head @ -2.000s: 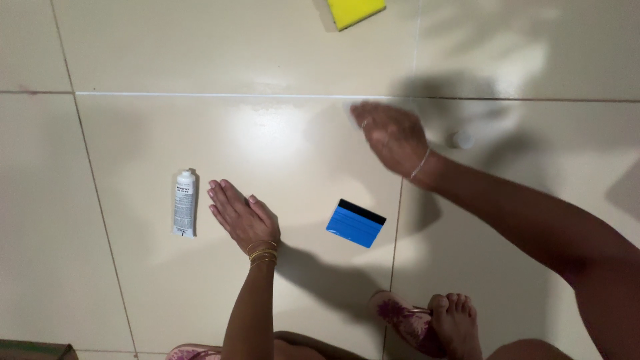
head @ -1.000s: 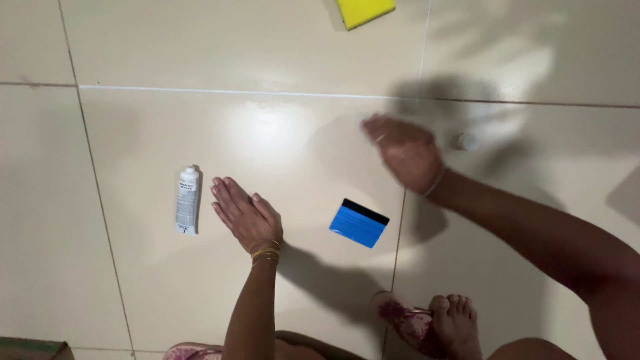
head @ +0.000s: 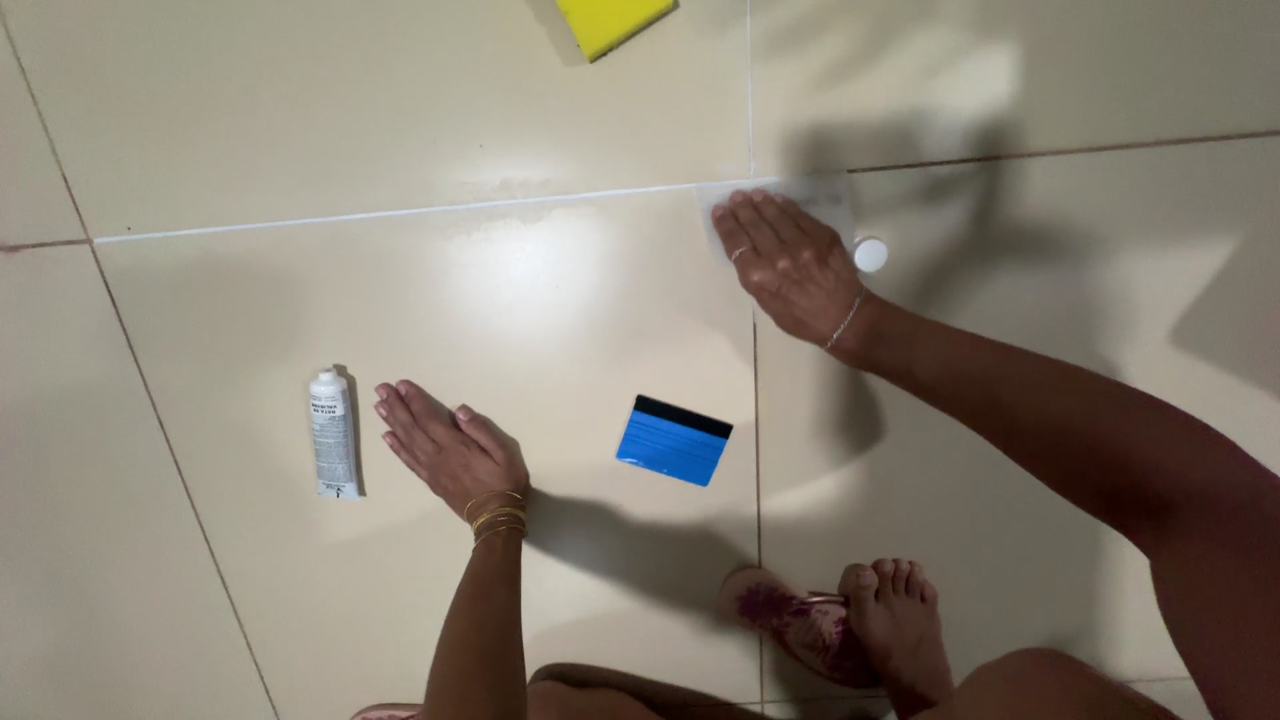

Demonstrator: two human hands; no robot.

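Note:
My right hand (head: pixel 785 265) lies palm down on a thin translucent sheet (head: pixel 825 200) over the junction of the tile joints; its fingers are nearly together. White filler lines the tile joint (head: pixel 400 213) to its left. A white round cap (head: pixel 871 254) sits just beside that hand. My left hand (head: pixel 450 445) rests on the floor with nothing in it, the thumb apart from the fingers. Left of it lies a white tube (head: pixel 333 435) with printed writing, its nozzle uncapped. A blue card-like scraper with a black edge (head: pixel 675 440) lies between the hands, lower down.
A yellow sponge or block (head: pixel 612 22) lies at the top edge on the beige tile floor (head: pixel 250 320). My foot (head: pixel 900 620) and a patterned flip-flop (head: pixel 800 625) are at the bottom right, and part of another sandal shows at the bottom edge.
My right hand, blurred in the earlier frames, now shows sharply, with the translucent sheet plain under it. My left hand stays beside the tube. The view has shifted and tilted somewhat.

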